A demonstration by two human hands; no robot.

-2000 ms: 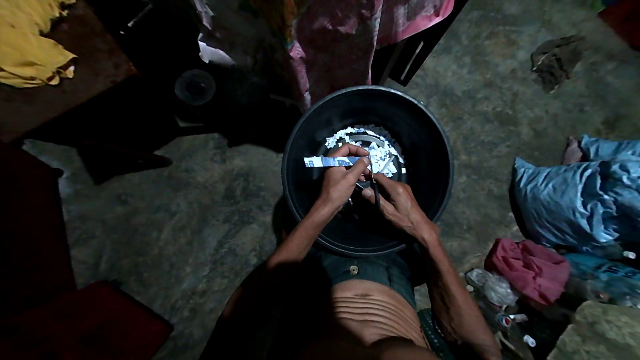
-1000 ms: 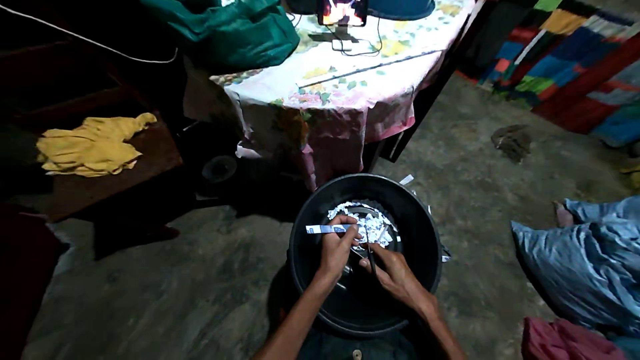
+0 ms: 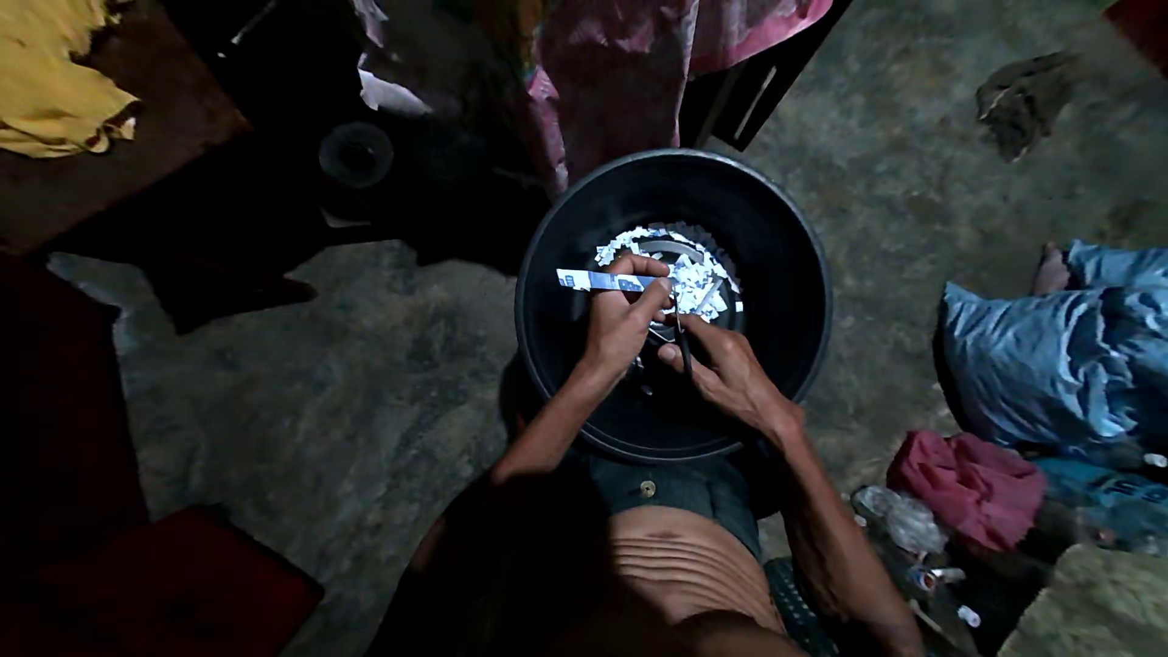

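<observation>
A wide black tub (image 3: 803,301) stands against my lap, with many small cut pieces of white and blue paper (image 3: 701,283) in its bottom. My left hand (image 3: 630,306) is above it, pinching a narrow printed paper strip (image 3: 584,280) whose free end points left. Close beside it on the right, my right hand (image 3: 721,360) grips dark-handled scissors (image 3: 685,351). The blades point up toward the strip's right end, at my left fingertips. Whether the blades are apart is too small to tell.
A table with a pink patterned cloth (image 3: 620,82) stands beyond the tub. Blue bags (image 3: 1040,365), a crumpled pink bag (image 3: 967,488) and plastic litter lie on the right. A yellow cloth (image 3: 55,82) is at upper left, a dark rag (image 3: 1024,100) at upper right.
The view tipped up toward the tabletop one second ago and is down again now. Both hands stay together over the tub, still holding the strip and the scissors.
</observation>
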